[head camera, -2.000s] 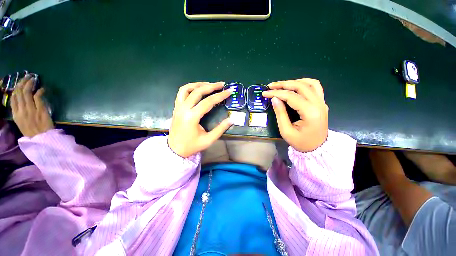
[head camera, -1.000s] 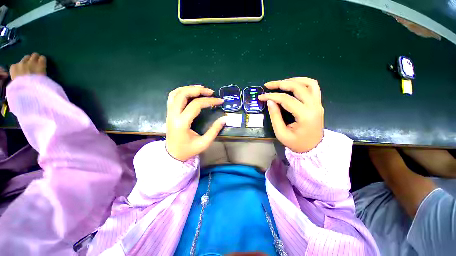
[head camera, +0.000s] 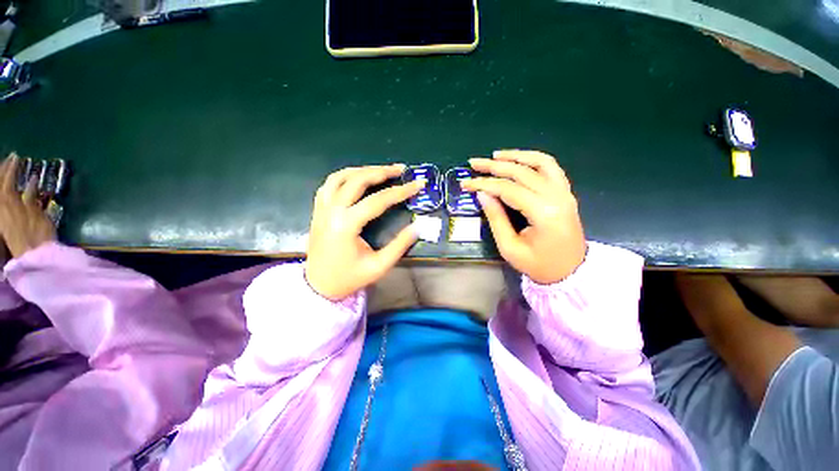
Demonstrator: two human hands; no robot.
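Note:
Two smartwatch units lie side by side on the dark green bench, the left unit point(head camera: 424, 196) and the right unit point(head camera: 459, 197), their screens lit blue-purple. A white battery point(head camera: 428, 227) hangs below the left unit and another white battery point(head camera: 465, 229) below the right one. My left hand point(head camera: 357, 225) holds the left unit, a fingertip on its screen and the thumb at its battery. My right hand point(head camera: 532, 213) holds the right unit at its outer side, a fingertip on its screen. The thumb is beside the case.
A smartphone point(head camera: 402, 50) with a pale yellow edge lies beyond the units. Another unit with a white screen point(head camera: 738, 130) and yellow tab lies at the right. A neighbour's hand point(head camera: 26, 219) touches several units point(head camera: 43, 175) at the far left. A person's arm point(head camera: 736, 329) is at the right.
My right fingers have moved left onto the right unit's screen, and its display looks different. My left fingertip has moved onto the left screen. The neighbour's hand has come back to the units at the left.

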